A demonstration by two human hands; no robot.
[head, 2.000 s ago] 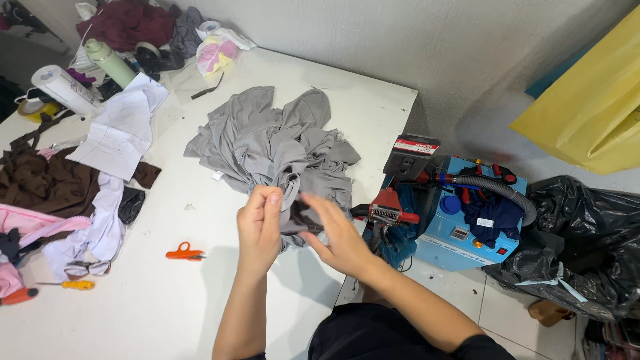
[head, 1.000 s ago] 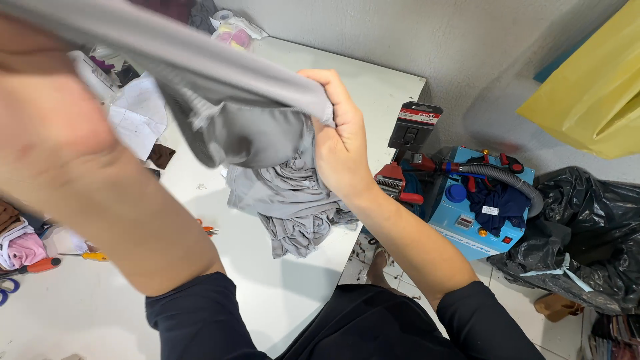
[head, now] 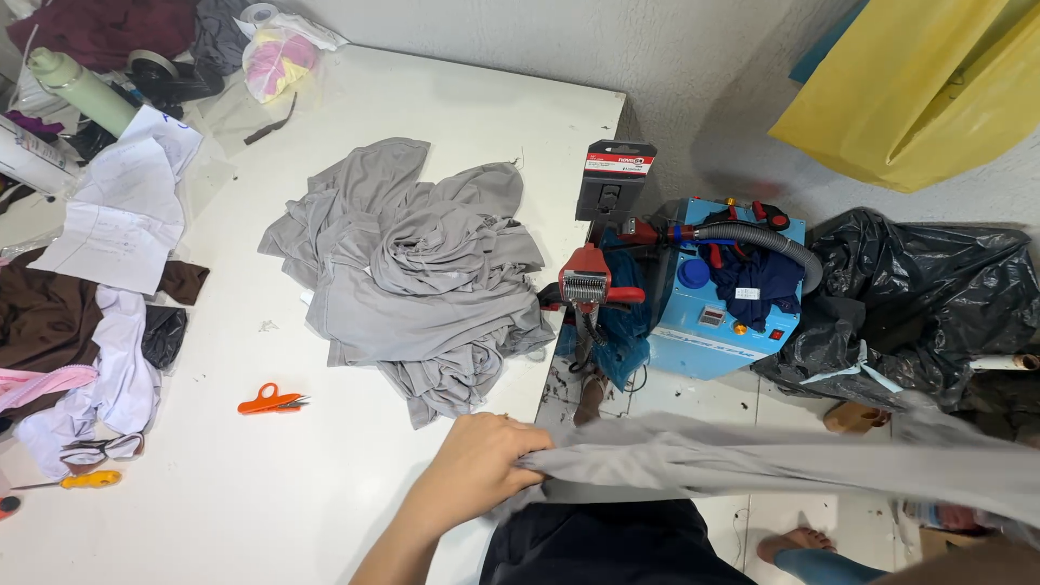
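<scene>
My left hand [head: 487, 463] is closed on one end of a grey cloth [head: 691, 463] at the lower middle. The cloth is stretched out to the right, blurred, across the floor side of the table. A blurred forearm shows at the bottom right corner; my right hand is not visible. A heap of grey fabric [head: 406, 276] lies crumpled on the white table [head: 268, 504], just beyond my left hand. Orange-handled thread snips [head: 272, 400] rest to the left of the heap.
Brown, white and pink cloths [head: 49, 325], papers [head: 122, 211] and a green bottle [head: 81, 89] are at left. A red clamp-like tool [head: 587, 276] is at the table's right edge. Beyond stand a blue machine [head: 715, 317] and black bags [head: 918, 301]. A person's bare foot [head: 796, 544] is on the floor.
A second ago both hands held up grey cloth over the left and middle of the table. Now the cloth extends right from my left hand, and my right hand has left view.
</scene>
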